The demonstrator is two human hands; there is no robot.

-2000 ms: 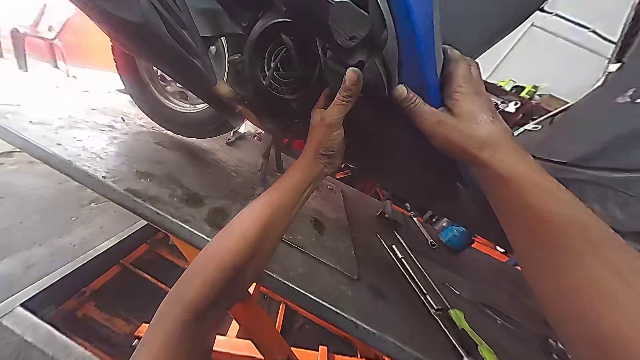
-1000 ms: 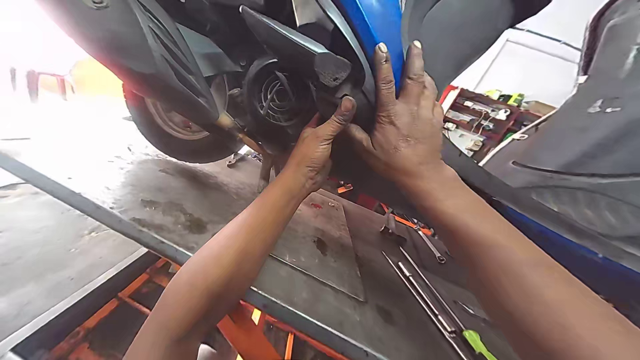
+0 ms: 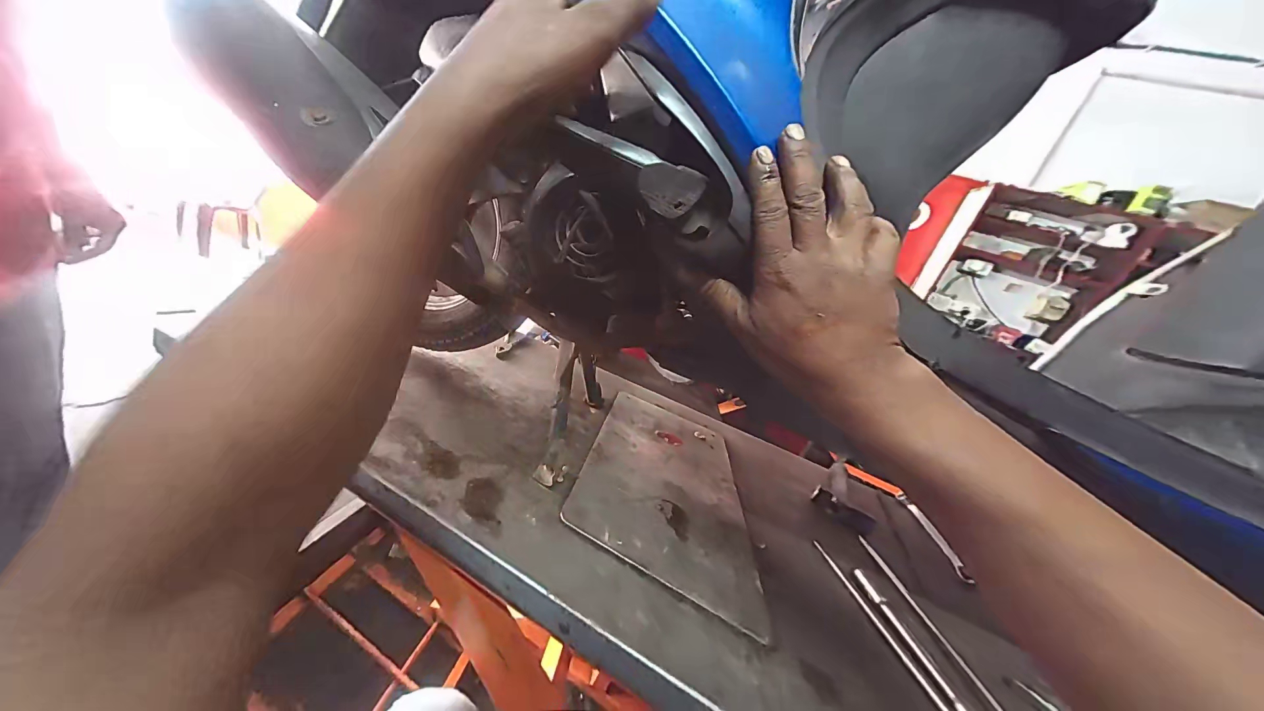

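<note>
A scooter with a blue side panel (image 3: 736, 69) stands on a metal lift table (image 3: 523, 513). My right hand (image 3: 825, 257) lies with spread fingers on the lower edge of this panel and the dark trim under it. Higher up, my left hand (image 3: 563, 39) reaches over the scooter's side near the panel's upper part; its fingertips are cut off by the frame's top, so its grip cannot be told. Between the two arms show the round fan cover (image 3: 578, 232) and a folded footrest (image 3: 673, 188). The centre stand (image 3: 561, 415) meets the table below.
Long metal rods (image 3: 904, 632), a combination wrench (image 3: 936, 538) and a hammer-like tool (image 3: 841, 502) lie on the table at the lower right. A person (image 3: 35, 247) stands at the far left. Shelves with chargers and cables (image 3: 1047, 247) are at the right, and an orange lift frame (image 3: 484, 622) is below.
My left hand has left the area beside the footrest and moved up to the scooter's upper side. My right hand remains at the blue panel's lower edge. A person has come into view at the left.
</note>
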